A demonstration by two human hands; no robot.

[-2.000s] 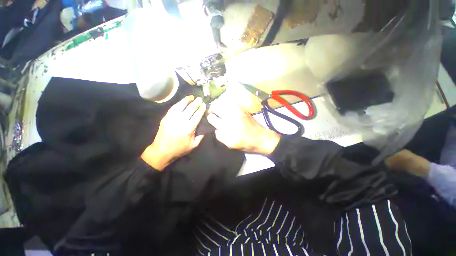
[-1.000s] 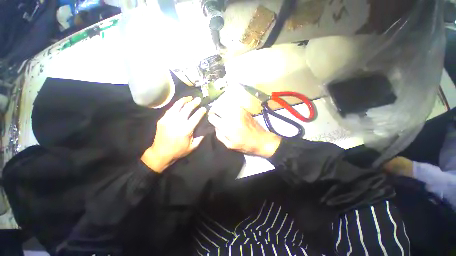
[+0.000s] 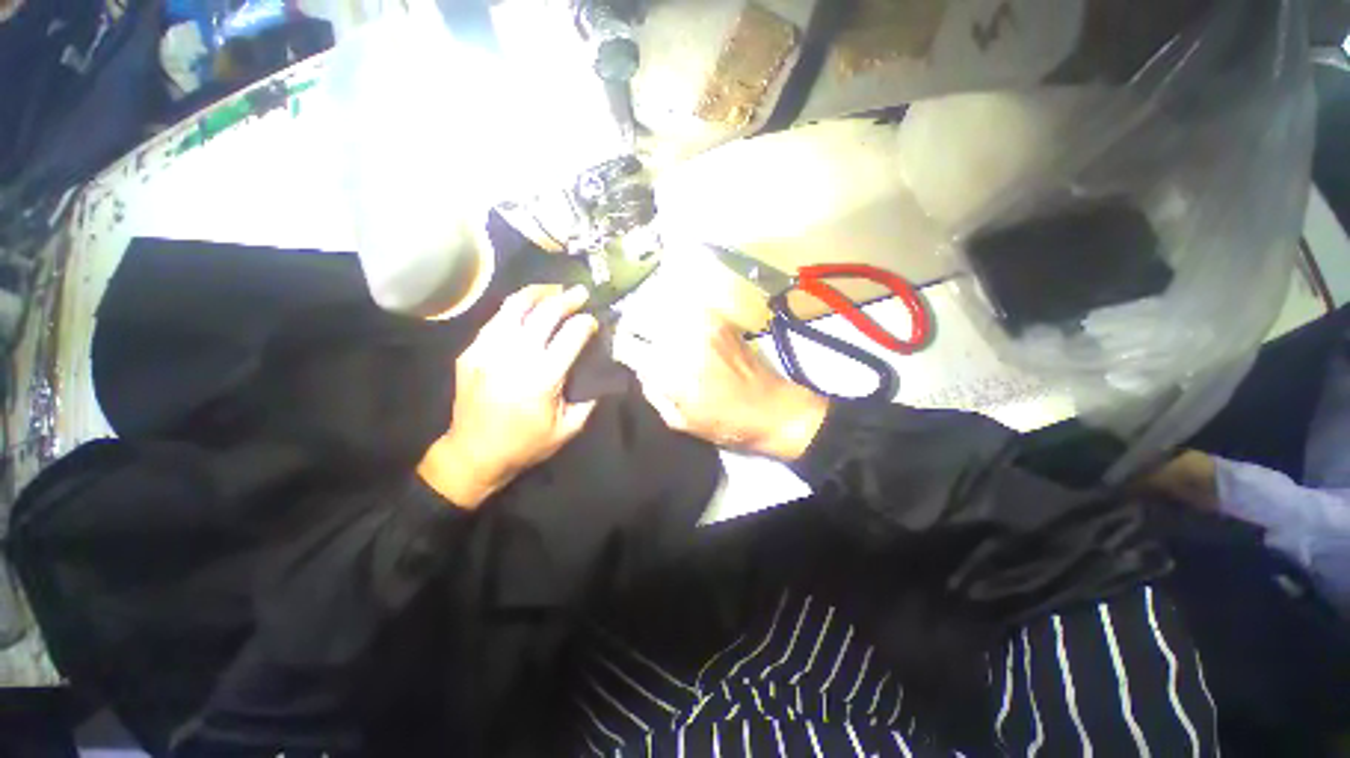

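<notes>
The black fabric (image 3: 267,348) lies on the white machine bed, left of and under my hands, and hangs toward my lap. My left hand (image 3: 518,388) lies palm down on it, fingertips just below the needle area. My right hand (image 3: 718,363) is on the fabric edge right of it, fingers bent and washed out by glare; fingertips seem to press or pinch the cloth. The presser foot and needle area (image 3: 615,215) shines just beyond my fingertips. Scissors with one red and one dark blue loop (image 3: 874,304) lie right of my right hand, blades partly hidden.
The cream machine head (image 3: 948,52) crosses the top. A rounded white lamp-like shape (image 3: 422,245) stands left of the needle. A clear plastic bag (image 3: 1214,252) hangs at right, by a dark rectangular object (image 3: 1069,264). Another person's hand and pale sleeve (image 3: 1281,511) show at right.
The black fabric and the rounded white shape have shifted slightly left in view. My left hand's fingers have drawn slightly closer together. The other person's hand at right has become more hidden.
</notes>
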